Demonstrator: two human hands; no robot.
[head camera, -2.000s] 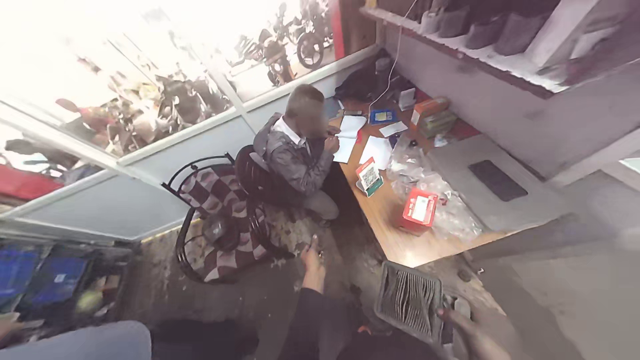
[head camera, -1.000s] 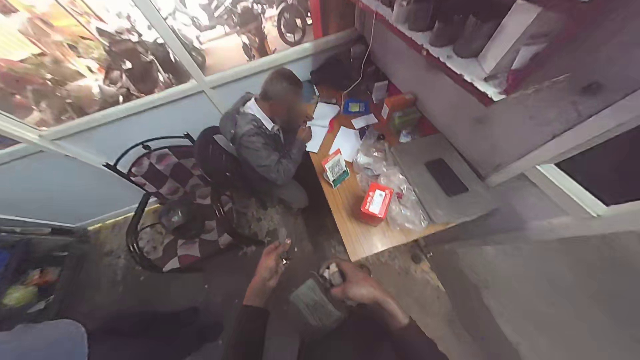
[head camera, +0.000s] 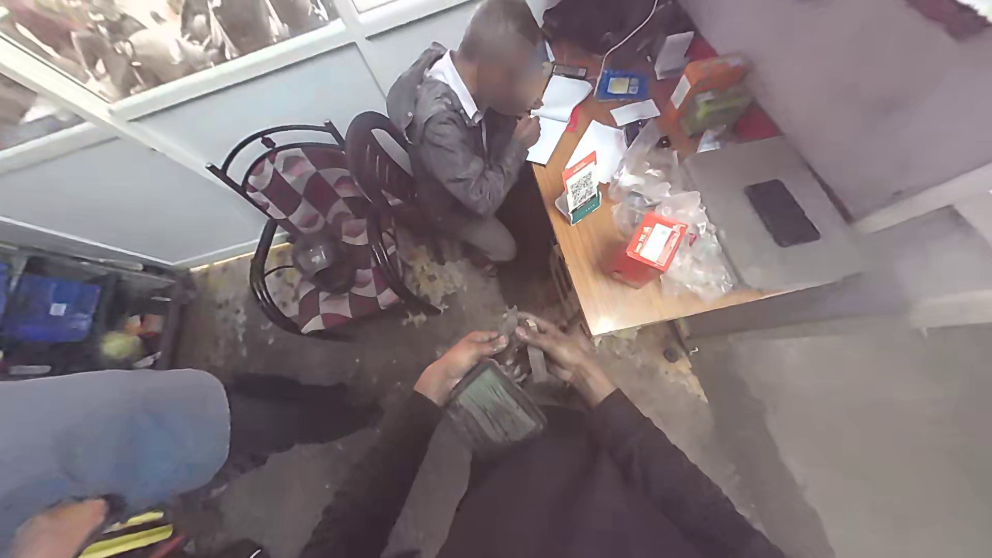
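Observation:
In the head view, both my hands meet low in the middle. My left hand (head camera: 467, 360) pinches a small greyish piece (head camera: 510, 319), too blurred to name. My right hand (head camera: 559, 349) is closed around part of a metal-looking assembly (head camera: 535, 360) with a pale strip. Just below my fingers is a dark, boxy part with a ribbed greenish face (head camera: 496, 407); it seems joined to that assembly, but the join is hidden. The fingertips of both hands nearly touch at the small piece.
A seated person (head camera: 465, 132) leans over papers at a wooden desk (head camera: 601, 287) with a red box (head camera: 649, 249), plastic bags and a grey panel bearing a phone (head camera: 781, 212). A checkered chair (head camera: 310, 194) holds a dark helmet (head camera: 324, 262). Another person's sleeve (head camera: 116, 442) is at lower left.
My left hand, apart from the right one in the earlier frames, is now against it at the assembly. The view has shifted. The other person's hand now shows at lower left.

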